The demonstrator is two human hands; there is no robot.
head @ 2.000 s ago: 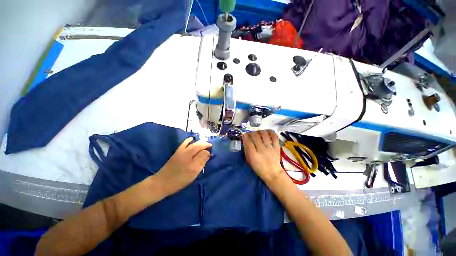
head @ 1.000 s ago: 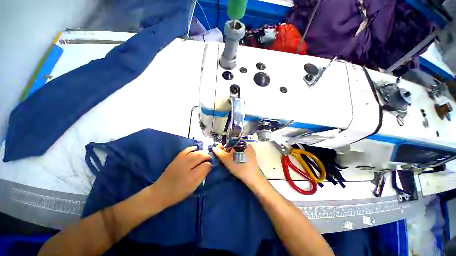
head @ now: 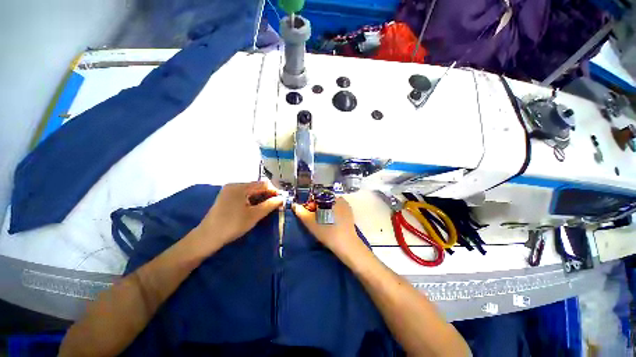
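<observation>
The navy garment piece (head: 216,279) lies under both hands and hangs over the table's front edge, with a seam down its middle. A thin navy strap (head: 125,226) curls off its left edge. My left hand (head: 240,209) holds the cloth just left of the needle area, its fingertips bent in at the lamp-lit spot. My right hand (head: 328,224) is on the cloth just right of it, partly hidden behind the round metal tension knob (head: 325,207). The presser foot and needle are too small and glared to make out between the fingertips.
The white sewing machine (head: 390,132) fills the centre and right. Scissors with red and yellow loops (head: 438,230) and black strips (head: 467,216) lie right of my right hand. Small metal tools (head: 535,247) lie farther right. Long navy cloth (head: 104,153) stretches across the left.
My right hand has moved left, off the cloth's right part to the needle area. My left hand has shifted up and left. The red and yellow scissors show more fully.
</observation>
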